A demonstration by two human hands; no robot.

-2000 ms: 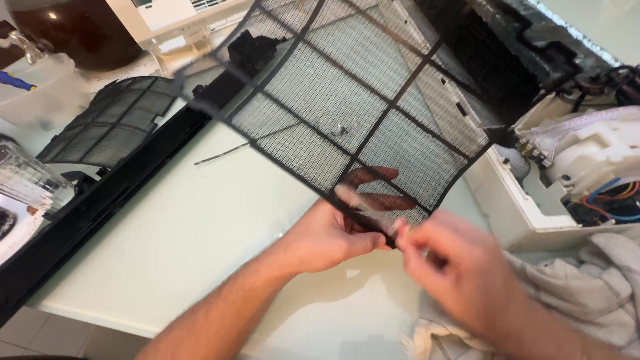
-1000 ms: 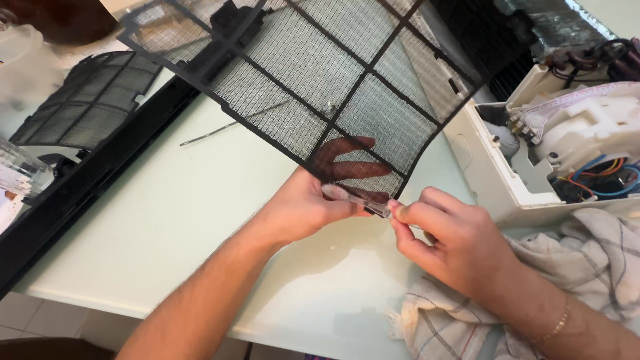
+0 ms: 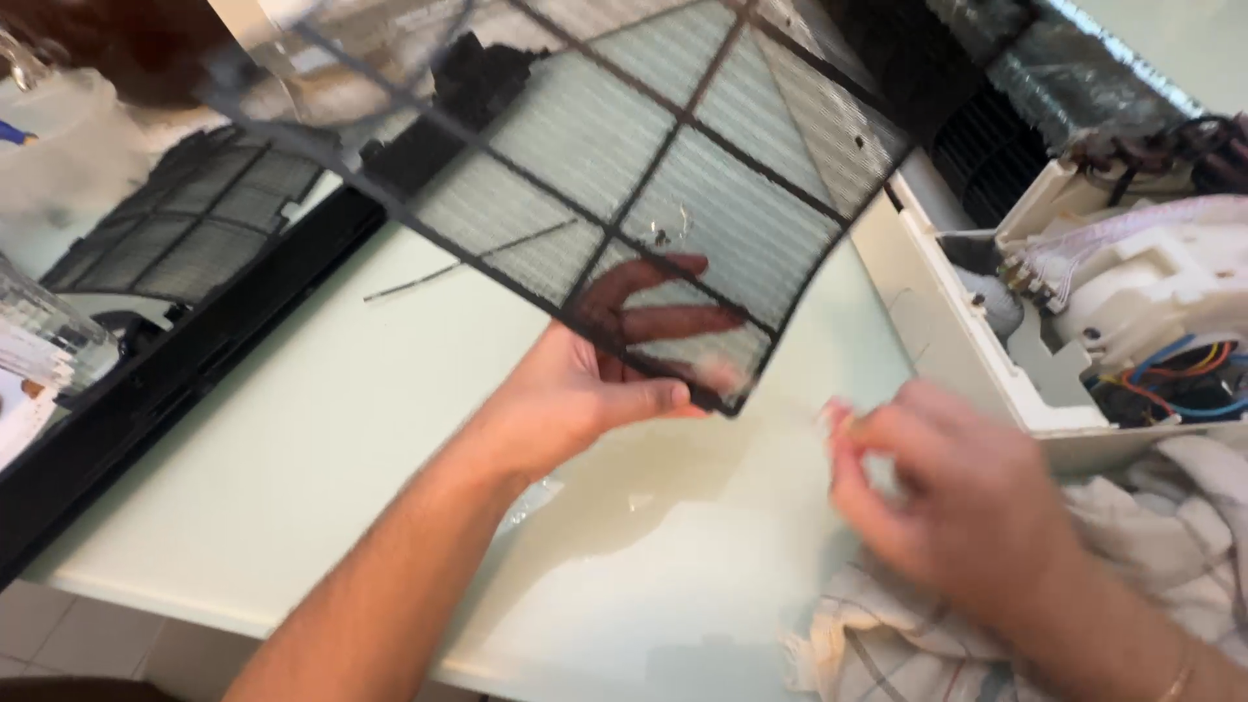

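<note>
My left hand (image 3: 595, 380) grips the lower edge of a black-framed mesh air filter (image 3: 673, 146), thumb in front and fingers showing through the mesh behind it. The filter is held up at a slant over the glass-topped table (image 3: 624, 546). To the right of the filter's bottom corner, and apart from it, is my right hand (image 3: 936, 487). It is blurred, with thumb and forefinger pinched together; whether something small and clear is between them I cannot tell. A thin dark strip (image 3: 419, 280) lies on the table beyond my left hand.
At right stands an open white air conditioner unit (image 3: 975, 361) with coloured wires, near a checked cloth (image 3: 1150, 546). A long black plastic bar (image 3: 195, 380) crosses the left side, beside a second mesh filter (image 3: 195, 210) and a clear ribbed glass (image 3: 49, 331). Clear plastic (image 3: 531, 497) lies by my left forearm.
One second ago my right hand was at the filter's lower corner beside a clear strip; it has moved away to the right. My left hand still holds the filter.
</note>
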